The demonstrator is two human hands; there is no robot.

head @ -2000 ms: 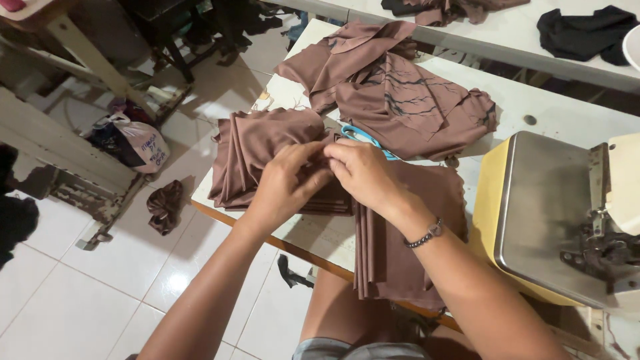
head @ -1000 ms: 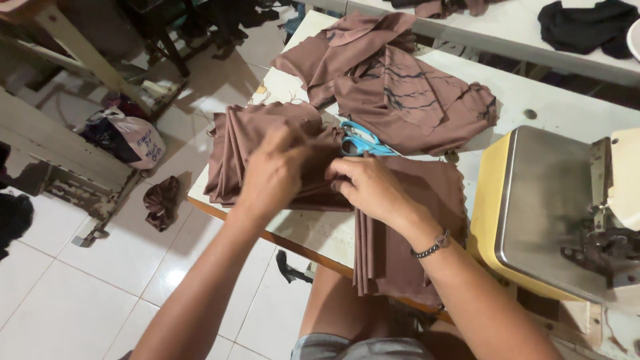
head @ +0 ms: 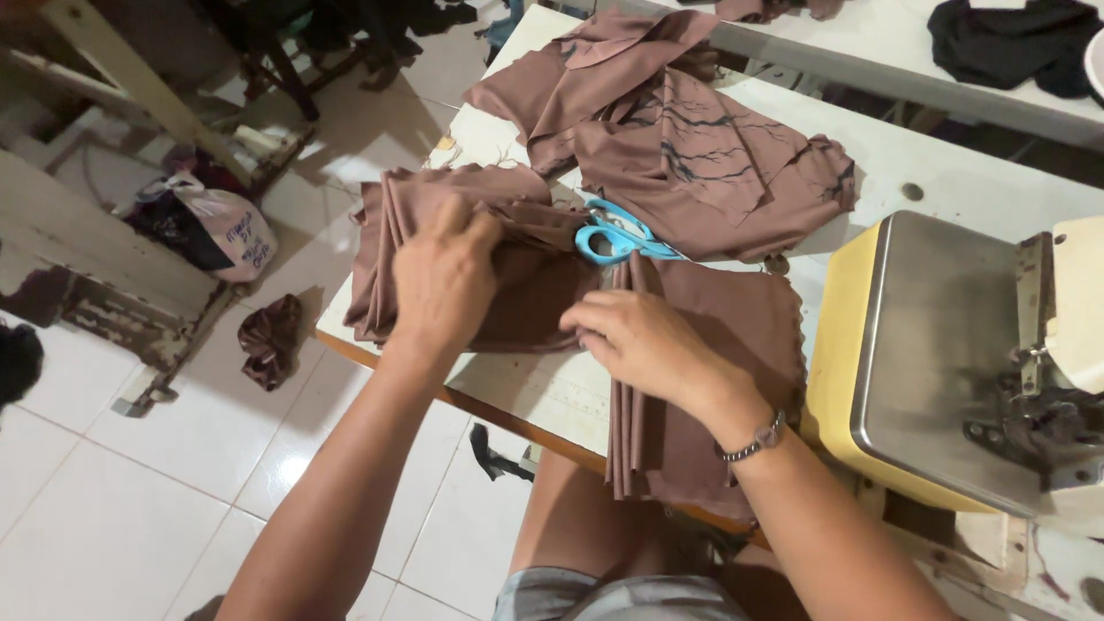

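Observation:
My left hand (head: 444, 280) is on the left stack of folded brown fabric pieces (head: 535, 293), its fingertips bent down onto the cloth; whether they pinch a layer is hidden. My right hand (head: 638, 345), with a bracelet at the wrist, has curled fingers over the near left part of the right stack of brown fabric (head: 724, 319); its grip is unclear. Scissors with light blue handles (head: 608, 241) lie between the stacks and the loose brown fabric with black branch prints (head: 716, 164). More plain brown fabric (head: 586, 78) lies behind.
A sewing machine (head: 1074, 345) with a yellow and metal housing (head: 936, 362) stands at the right. The white table's wooden edge (head: 517, 423) runs above my lap. Black cloth (head: 1009, 43) lies on another table. A tied bag (head: 233, 228) and a scrap of brown cloth (head: 269, 341) are on the floor.
My hands were close together above the stacks and have moved apart. The left has gone left onto the left stack, and the scissors, partly covered before, show more.

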